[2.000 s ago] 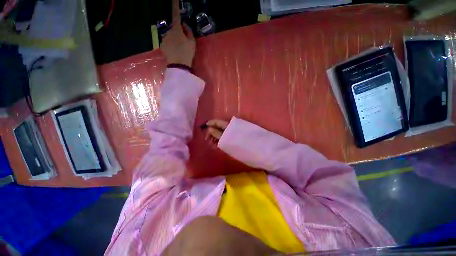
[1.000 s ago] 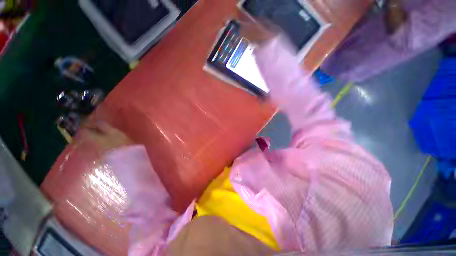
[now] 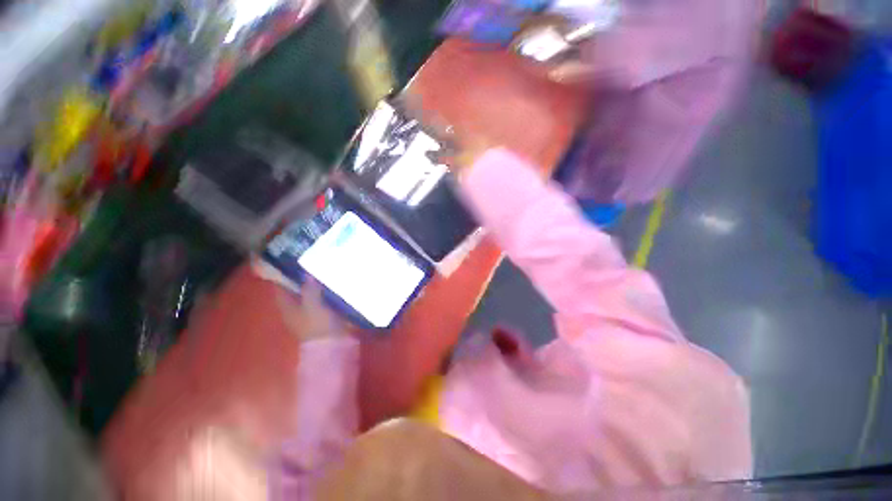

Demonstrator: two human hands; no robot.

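A tablet with a bright white screen lies on the orange-red bench cover, on a pale sheet. A second tablet, dark with white glare, lies beside it on the far right side, a pale sheet edge under it. My left hand is blurred at the near left edge of the lit tablet. My right hand is blurred at the right edge of the dark tablet, partly hidden by its sleeve. Whether either hand grips anything cannot be told.
A blurred dark tablet with a pale border is on the dark green mat. Another person in a pink sleeve is at the bench beyond. A blue tote stands right, beyond grey floor with yellow lines.
The view has turned and shifted toward the tablets. My left hand has moved from the bench beside the mat to the lit tablet. My right hand has moved to the dark tablet.
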